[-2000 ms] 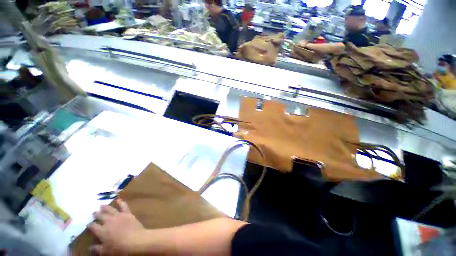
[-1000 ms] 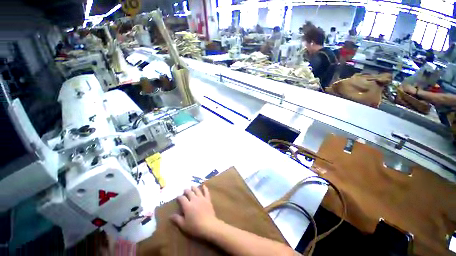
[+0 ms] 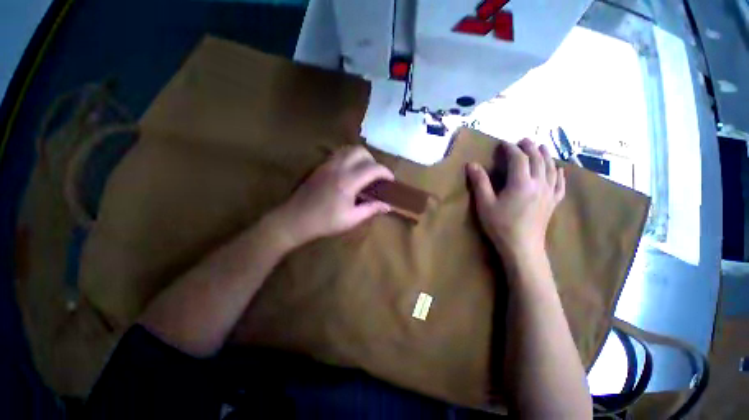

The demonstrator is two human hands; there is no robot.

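A large brown bag panel (image 3: 353, 279) lies spread in front of me, with a notch in its far edge below the sewing machine head (image 3: 460, 49). A small cream label (image 3: 422, 306) is on the panel. My left hand (image 3: 345, 193) grips a small reddish-brown strip (image 3: 402, 199) between thumb and fingers, on the panel. My right hand (image 3: 519, 190) rests on the panel's right part with thumb and fingers apart, holding nothing. The needle area (image 3: 435, 127) is just beyond the notch.
Small dark snips (image 3: 563, 143) and a flat black object (image 3: 593, 164) lie on the white table (image 3: 624, 107) beyond my right hand. Thin handles (image 3: 698, 361) loop at the lower right; paler loops (image 3: 78, 176) show at the far left.
The view has swung down and left onto the panel and machine. My left hand is now visible, holding the strip. The panel's notch now lies by the needle area.
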